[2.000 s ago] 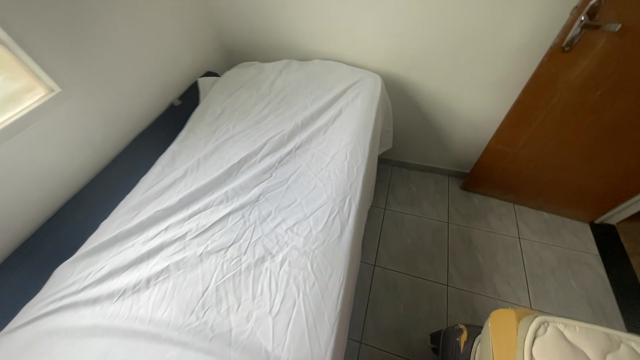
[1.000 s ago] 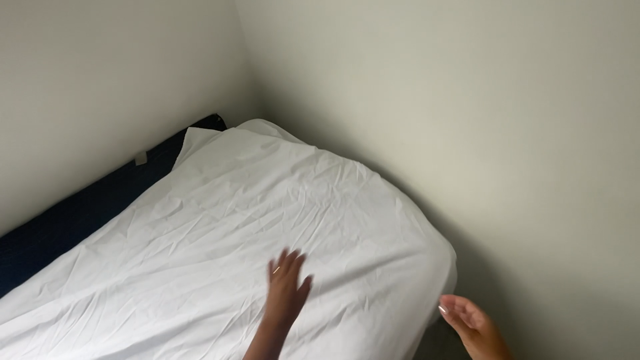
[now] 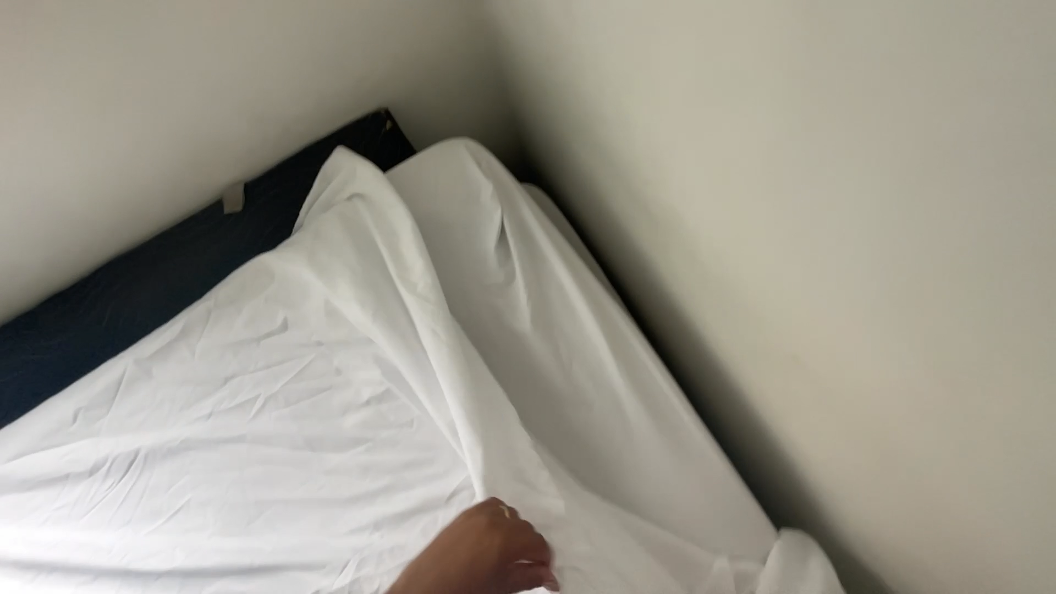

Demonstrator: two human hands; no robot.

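Note:
My left hand (image 3: 495, 544), with a ring on one finger, is closed on a fold of the white sheet (image 3: 247, 412) at the bottom middle of the view. From the hand the lifted fold runs up and left to a raised peak near the far end of the bed. Right of this fold a smoother white covering (image 3: 561, 371) shows over the mattress. A bunched bit of white cloth (image 3: 799, 565) sticks up at the lower right. My right hand is not in view.
A dark blue panel or pad (image 3: 165, 264) with a small pale tab (image 3: 234, 198) stands between the bed and the left wall. The right wall (image 3: 825, 247) runs close along the bed's end, with a narrow dark gap between them.
My left hand, open above the sheet one second ago, now grips it, and the sheet is pulled up into a long fold. My right hand has gone out of view.

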